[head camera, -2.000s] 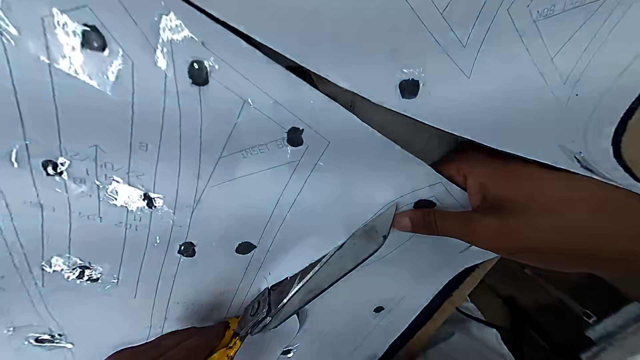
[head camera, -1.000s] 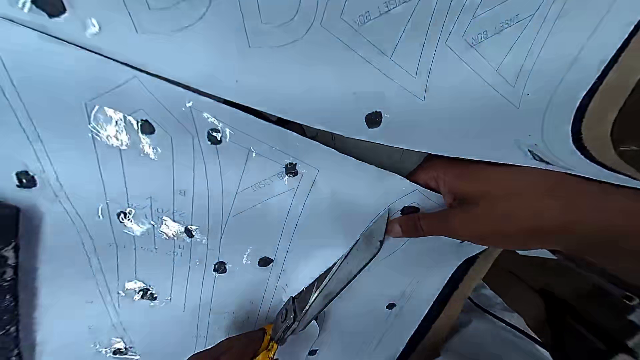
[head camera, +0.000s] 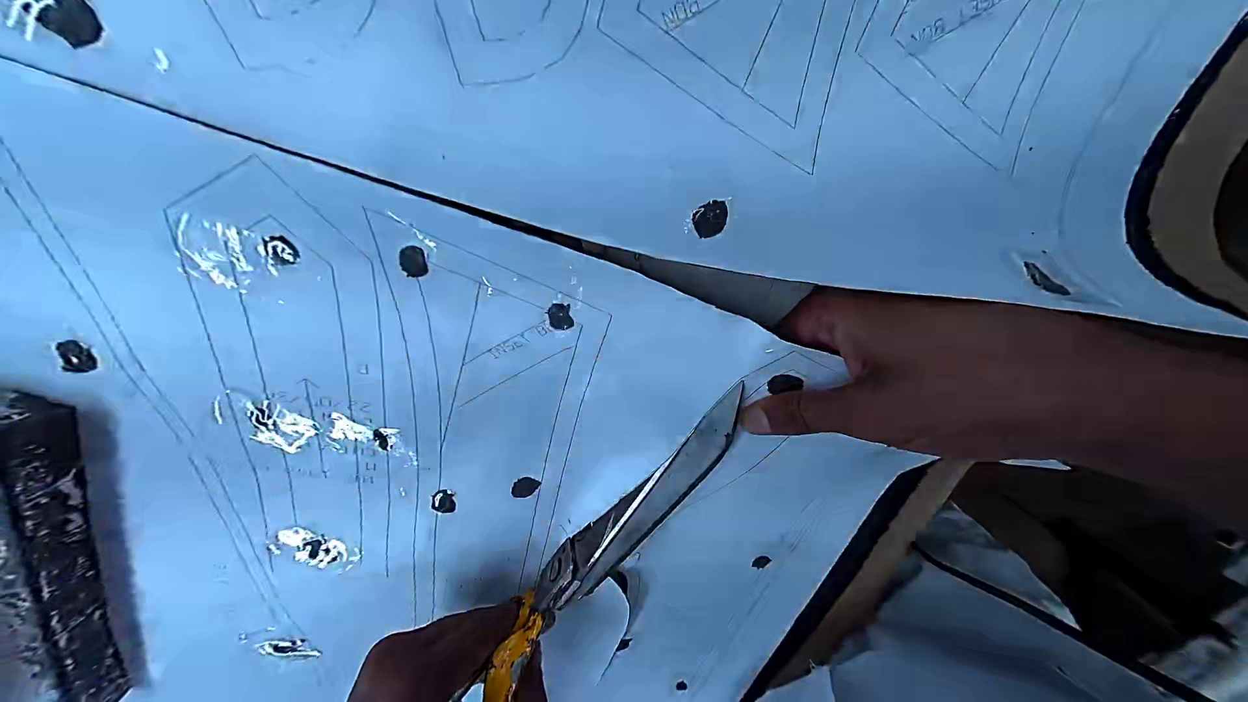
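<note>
From the bottom edge, my left hand (head camera: 439, 648) grips the yellow handles of metal scissors (head camera: 658, 507). The blades point up and right over a large pale sheet (head camera: 673, 361) with drawn pattern outlines and dark round spots. My right hand (head camera: 877, 375) comes from the right, its thumb on the sheet beside the blade tips. Its other fingers go under the sheet through a long slit and are hidden. The slit narrows toward the upper left and shows a grey layer (head camera: 731, 288) beneath. A short curved cut lies near the scissors' pivot.
At the left edge, a dark, worn block (head camera: 58, 556) rests on the sheet. A dark-edged tan border (head camera: 858, 575) runs along the sheet's lower right side, with another curved one (head camera: 1189, 195) at upper right. Below right lie loose pale material (head camera: 936, 634) and a dark cord.
The view has shifted, bringing the dark block in at the left. Both hands and the scissors keep much the same place on the sheet.
</note>
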